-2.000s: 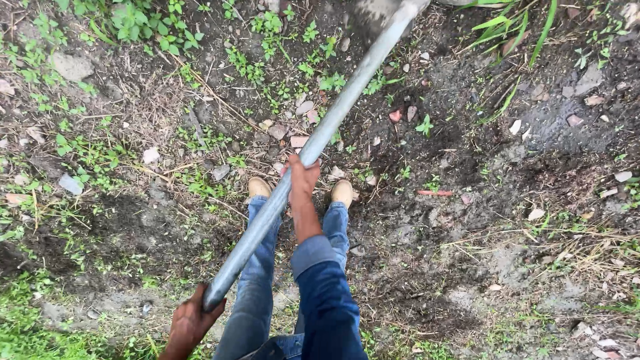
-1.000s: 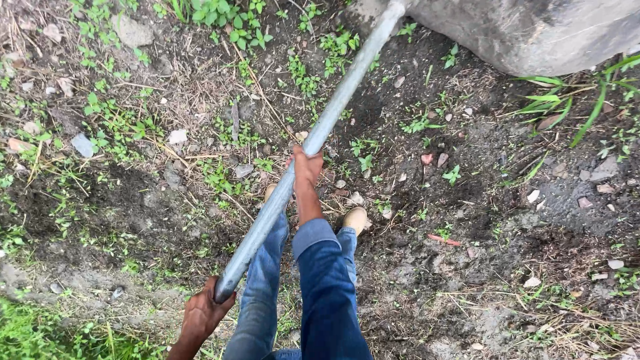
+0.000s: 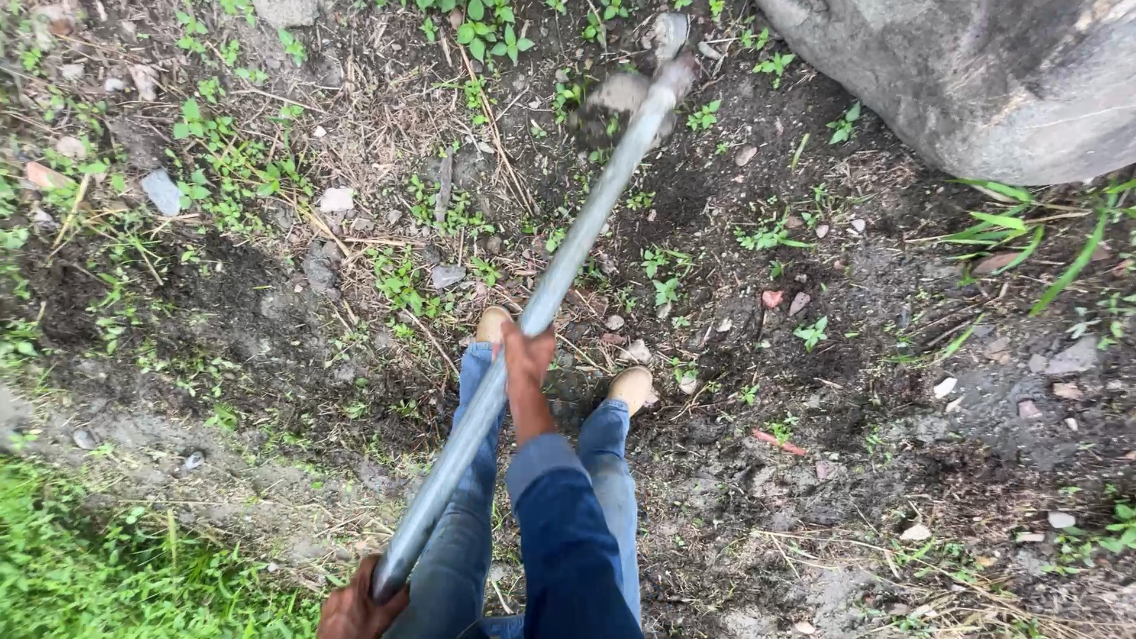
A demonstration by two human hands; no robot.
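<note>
A long grey metal pipe (image 3: 555, 271) runs diagonally from the lower left to the upper middle, as the handle of a tool. My left hand (image 3: 362, 602) is closed around its near end. Farther up, in front of my feet, my right hand (image 3: 528, 355) grips the shaft from the right side. At the far end the tool's head (image 3: 670, 40) is blurred and its kind is unclear. Beside that end, a rounded brownish thing (image 3: 621, 93) lies partly behind the pipe. The fingers of both hands are partly hidden.
A large grey boulder (image 3: 994, 89) fills the upper right, with long grass blades (image 3: 1012, 231) below it. My boots (image 3: 631, 389) stand on dark soil with small weeds and scattered stones. A reddish stick (image 3: 780, 443) lies to the right. Dense grass (image 3: 115, 568) covers the lower left.
Both hands and the pipe have moved toward my body since a second ago, and the pipe's far end now shows in full. The view has shifted, so more of the boulder shows than at first.
</note>
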